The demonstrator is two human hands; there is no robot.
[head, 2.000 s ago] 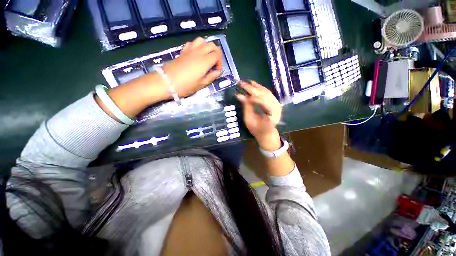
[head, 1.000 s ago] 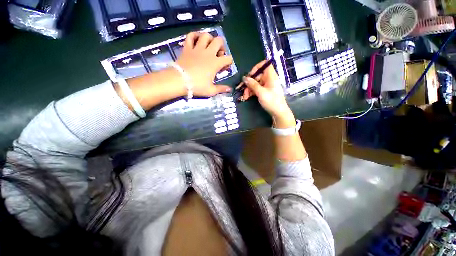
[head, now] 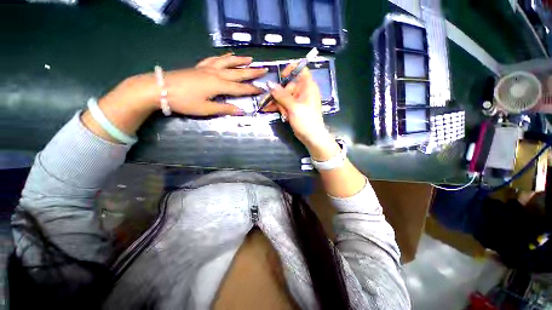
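Note:
A four-window panel (head: pixel 325 85) lies flat on the green bench in front of me, partly covered by both hands. My left hand (head: pixel 212 88) lies spread over its left part, fingers pointing right. My right hand (head: pixel 299 100) holds a thin dark pick tool (head: pixel 292 74) with a pale upper end. The tool's lower tip is down at the panel's near edge, beside my left fingertips. A clear liner strip (head: pixel 212 136) lies below the panel. A few white ovals (head: pixel 307 163) show by my right wrist. Whether a sticker is on the tip, I cannot tell.
A finished panel (head: pixel 275 39) with white ovals lies beyond the work. A panel stack (head: pixel 387 85) stands at the right, with a sticker sheet (head: pixel 446 128) beside it. A fan (head: pixel 518 92) and a phone-like device (head: pixel 502 148) with a white cable are far right. A cardboard box (head: pixel 387 212) is below.
My right hand with the tool has moved from the panel's right end to its near edge. My left hand has flattened and spread out leftward over the panel. The whole view has shifted.

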